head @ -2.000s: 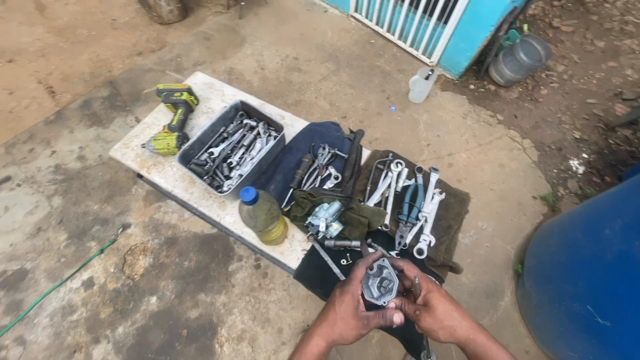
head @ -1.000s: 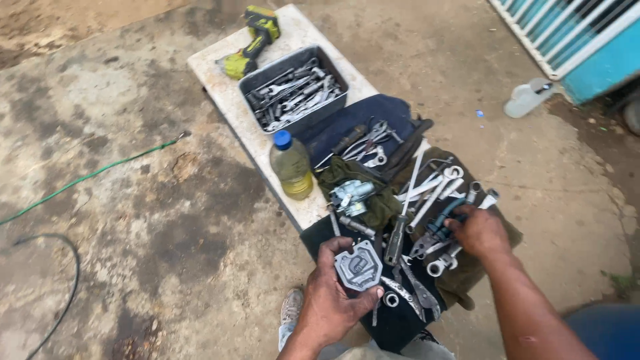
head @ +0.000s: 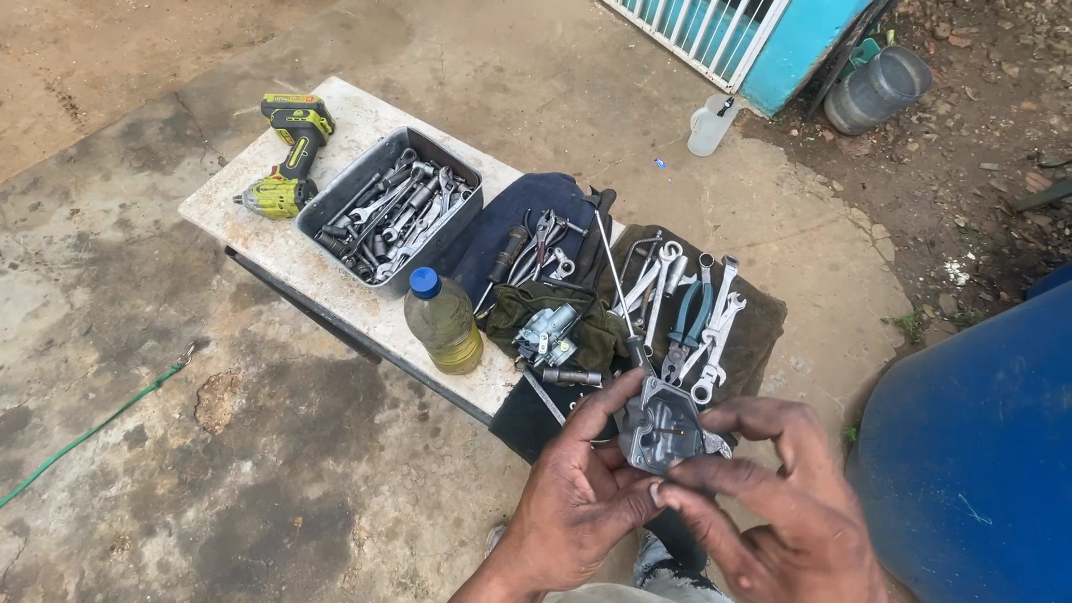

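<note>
My left hand (head: 582, 502) grips a grey metal carburetor float bowl (head: 666, 425) from its left side, its hollow face turned up toward me. My right hand (head: 775, 494) is at the bowl's right and lower edge, thumb and fingers touching it; whether it pinches some small part there cannot be told. Just beyond the bowl, a long screwdriver (head: 615, 272) points away. A carburetor body (head: 546, 335) rests on a dark green cloth. Blue-handled pliers (head: 688, 327) and several combination wrenches (head: 716, 339) lie on an olive cloth to the right.
The white bench top (head: 251, 167) holds a yellow-green cordless impact tool (head: 293, 159), a grey bin (head: 335, 188) of wrenches and sockets, and a blue-capped bottle (head: 444, 327) of yellowish liquid. A blue barrel (head: 980, 452) stands at the right. A green cord (head: 100, 427) crosses the ground.
My right hand has left the blue-handled pliers and come back to the float bowl. The bowl, seen from its outer face one second ago, now shows its hollow side.
</note>
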